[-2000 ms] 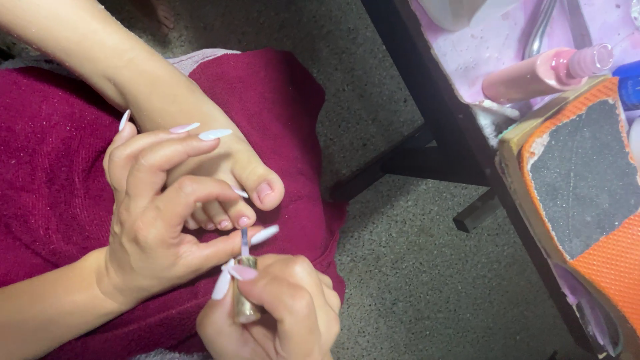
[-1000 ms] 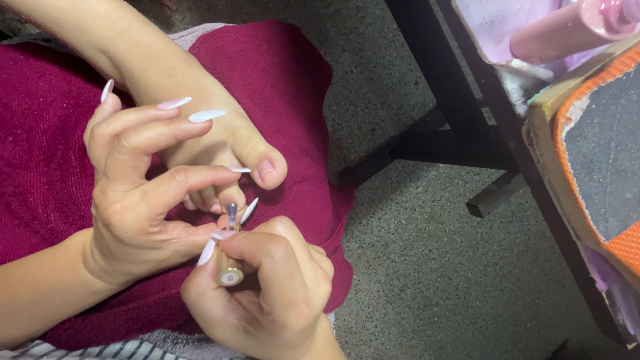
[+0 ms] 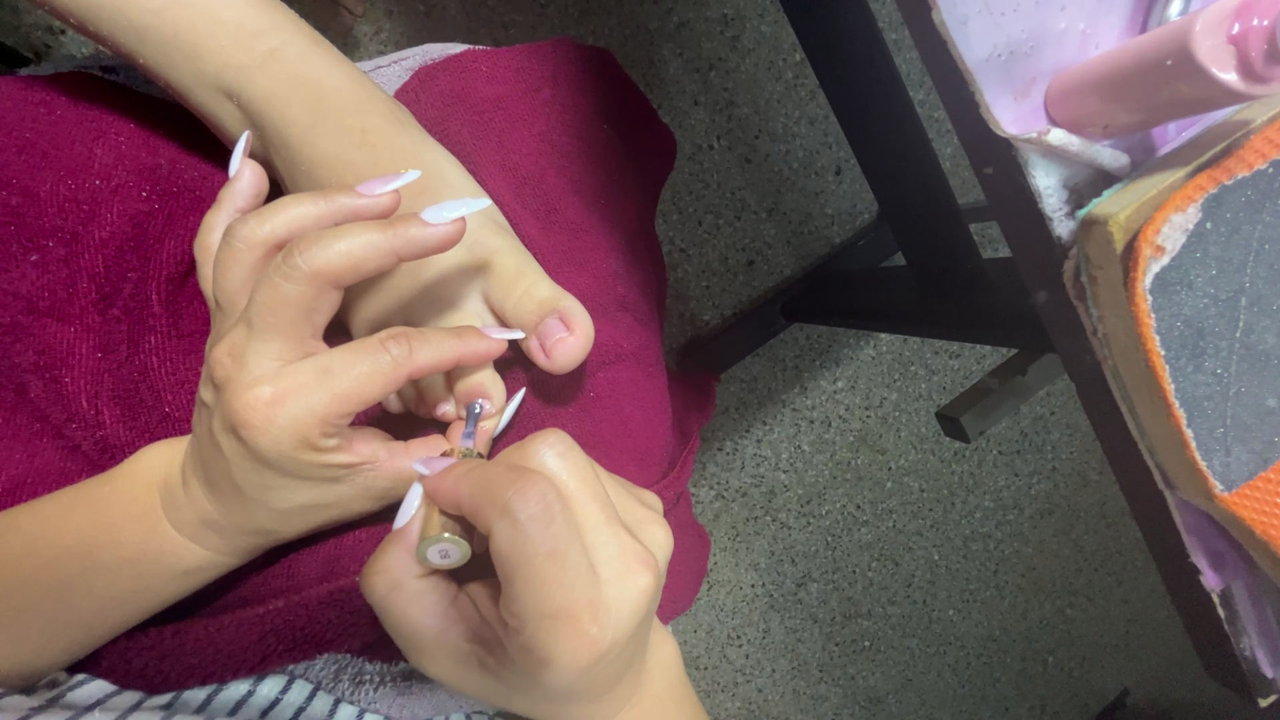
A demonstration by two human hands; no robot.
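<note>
A person's bare foot [image 3: 430, 250] rests on a dark red towel [image 3: 590, 170]. My left hand [image 3: 300, 360] lies over its toes, thumb and index finger on either side of the toe beside the big toe [image 3: 550, 330], the other fingers spread above the foot. Between thumb and fingers of my right hand [image 3: 550, 570] is the gold cap of a nail polish brush [image 3: 445, 530]. The bristles [image 3: 474, 412] meet the nail of that second toe. Their coating looks pale or clear. The smaller toes are partly hidden behind my left hand.
At the right, a table with a dark frame [image 3: 1080, 370] holds a pink bottle [image 3: 1150, 80] and an orange-edged block with a grey abrasive pad [image 3: 1220, 320]. Dark table legs [image 3: 890, 150] stand on the speckled floor [image 3: 850, 540]. Striped cloth [image 3: 230, 700] shows at the bottom left.
The brush tip, apart from the nail one second ago, now meets the second toe's nail. My left hand's upper fingers are more spread than two seconds ago. The view has shifted somewhat.
</note>
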